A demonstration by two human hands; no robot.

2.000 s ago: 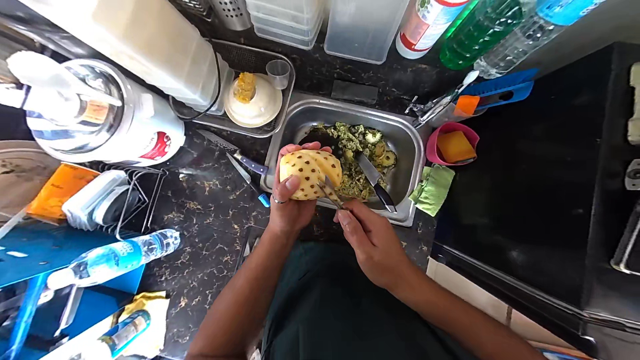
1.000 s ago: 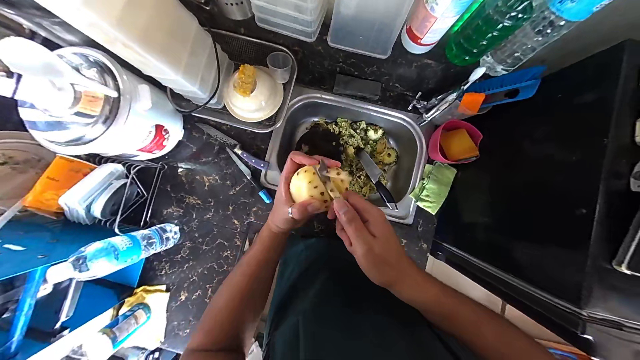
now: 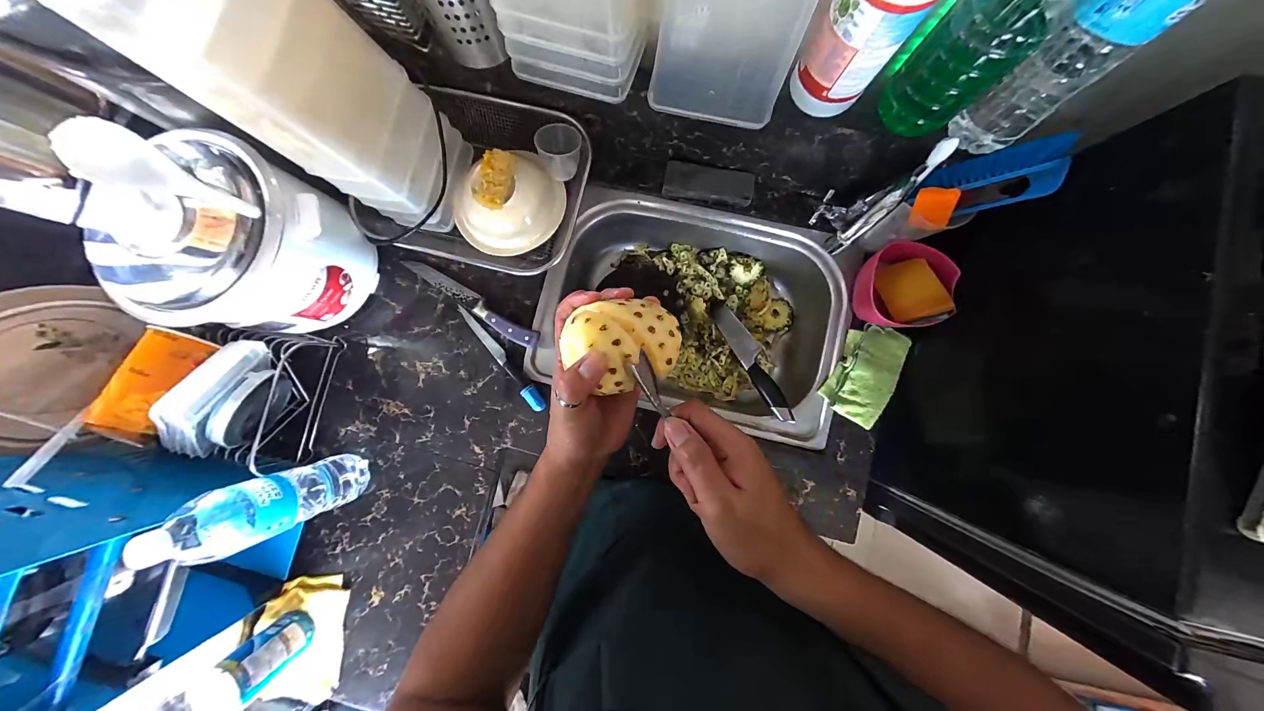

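Note:
A peeled pineapple [image 3: 617,331] with rows of brown eyes rests in my left hand [image 3: 591,395], which wears a ring and holds the fruit over the sink's near left edge. My right hand [image 3: 713,464] grips a slim metal tool [image 3: 648,380], whose tip touches the fruit's lower right side; its exact kind cannot be told. Behind them, green and yellow peelings [image 3: 706,286] lie in the stainless steel sink [image 3: 825,296]. A black-handled knife [image 3: 746,351] lies across the peelings with its handle over the near rim.
Two knives, one purple-handled [image 3: 504,324] and one with a blue-tipped handle [image 3: 509,367], lie left of the sink. A tray [image 3: 583,188] holds a bowl-like white dish [image 3: 528,212]. At right are a pink cup [image 3: 869,286] with a sponge and a green cloth [image 3: 867,375]. A water bottle [image 3: 267,504] lies at left.
The pineapple has been turned in my left hand: one second ago its end faced more to the left, and now its broad eyed side shows. My right hand has kept hold of the tool.

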